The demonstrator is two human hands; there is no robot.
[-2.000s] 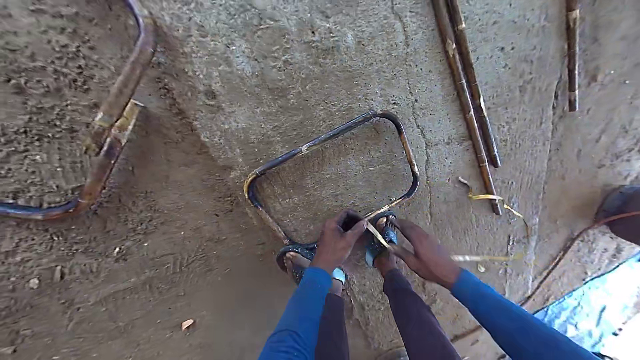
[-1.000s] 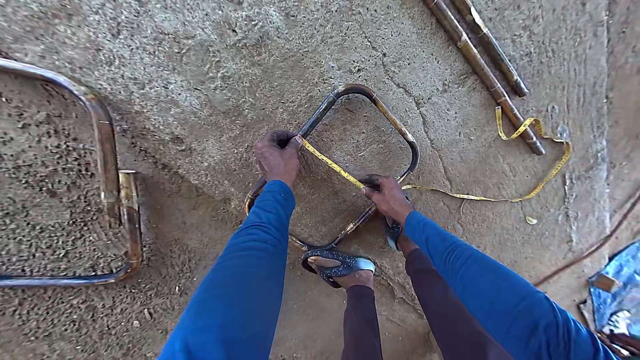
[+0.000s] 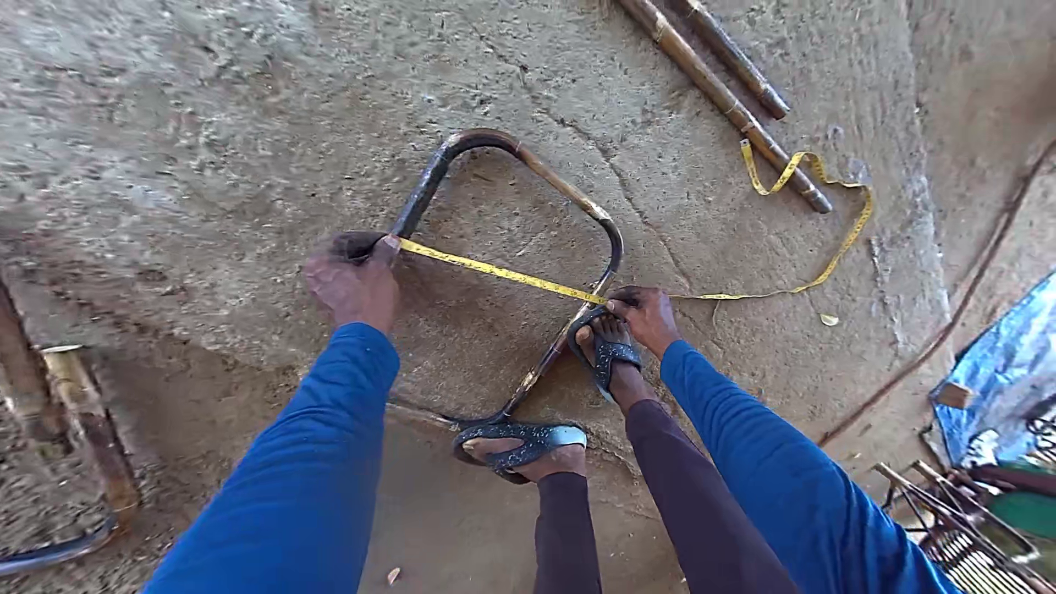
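Observation:
A bent cane or bamboo frame (image 3: 569, 188), roughly rectangular with rounded corners, lies on the ground before my sandalled feet. My left hand (image 3: 359, 276) pinches a yellow measuring tape (image 3: 495, 271) at the frame's left side. From there the tape runs taut across the frame to my right hand (image 3: 648, 312), which holds it at the near right side beside my foot. Past my right hand the tape trails loosely and curls over a pole. Fingers and sleeve hide part of the frame's left side.
Two straight poles (image 3: 701, 74) lie at the upper right. Another bent frame with a cut pole end (image 3: 87, 421) is at the left edge. A blue sheet (image 3: 1011, 371), a small block (image 3: 954, 395) and a slatted rack (image 3: 973, 536) are at the right. A cord (image 3: 965, 305) crosses the ground.
Two seconds ago both hands were close together at the frame's near side. Since then my left hand has moved to its left side, and the tape is stretched between my hands.

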